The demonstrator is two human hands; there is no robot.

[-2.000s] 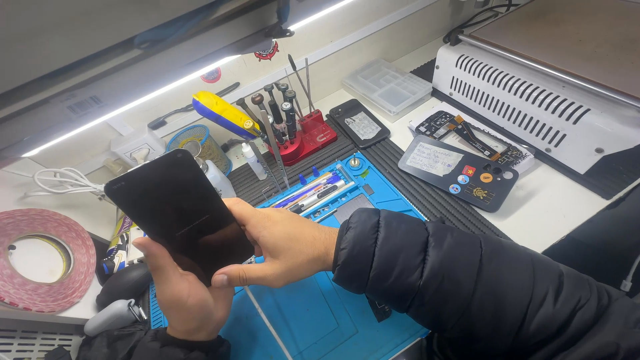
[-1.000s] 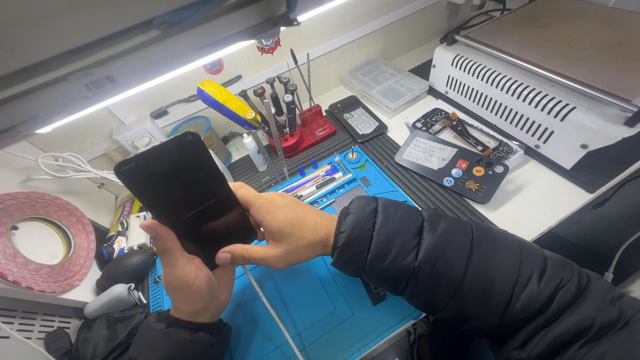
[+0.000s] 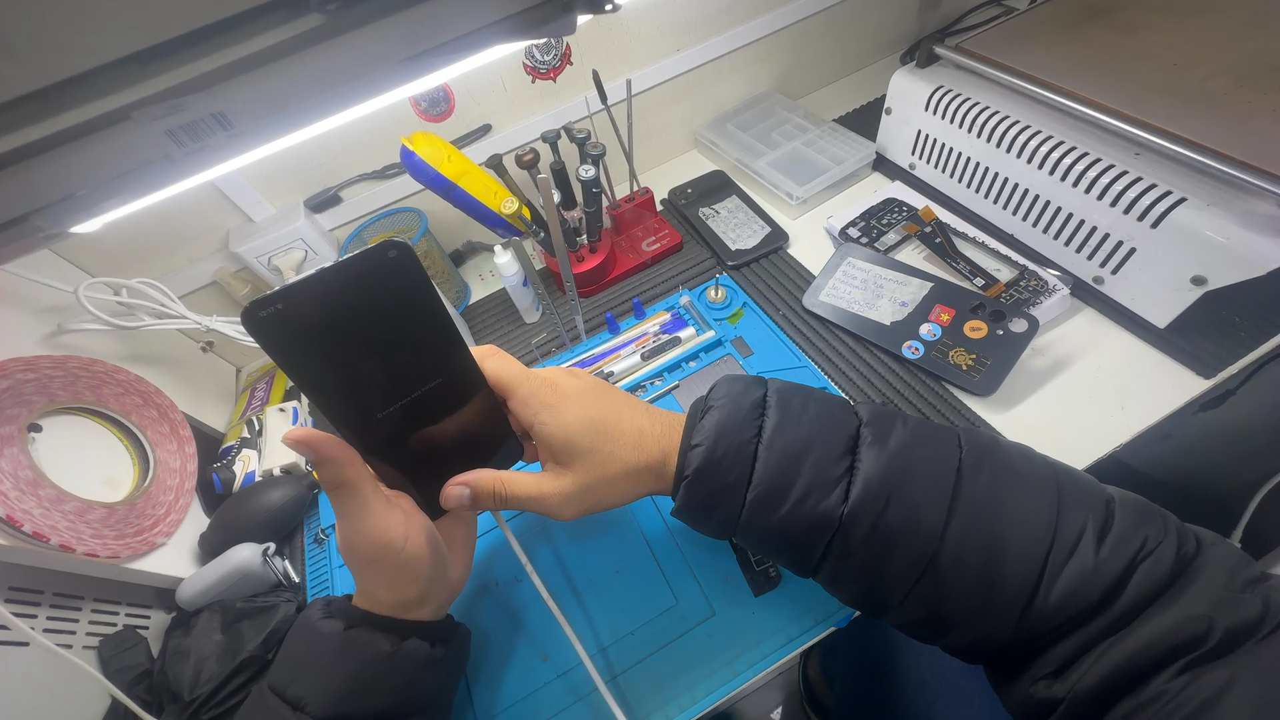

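Observation:
A smartphone (image 3: 385, 370) with a dark screen bearing faint writing is held tilted above a blue silicone repair mat (image 3: 600, 610). My left hand (image 3: 400, 530) supports its lower left edge from beneath, thumb at the side. My right hand (image 3: 570, 430) grips the lower right edge, its thumb near the bottom of the screen; its other fingers are partly hidden behind the phone. A white cable (image 3: 560, 610) runs from near the phone's lower end down across the mat. A dark phone part (image 3: 755, 570) lies on the mat below my right sleeve.
Behind the mat stand a red screwdriver holder (image 3: 640, 235) and a small white bottle (image 3: 517, 285). A labelled phone (image 3: 728, 218), clear compartment box (image 3: 785, 145), phone back cover (image 3: 920, 315) and white vented machine (image 3: 1040, 170) are at right. A tape roll (image 3: 170, 470) lies left.
Both hands keep hold of the phone, with little change in their grip. The faint writing shows on the screen throughout. The view has shifted slightly.

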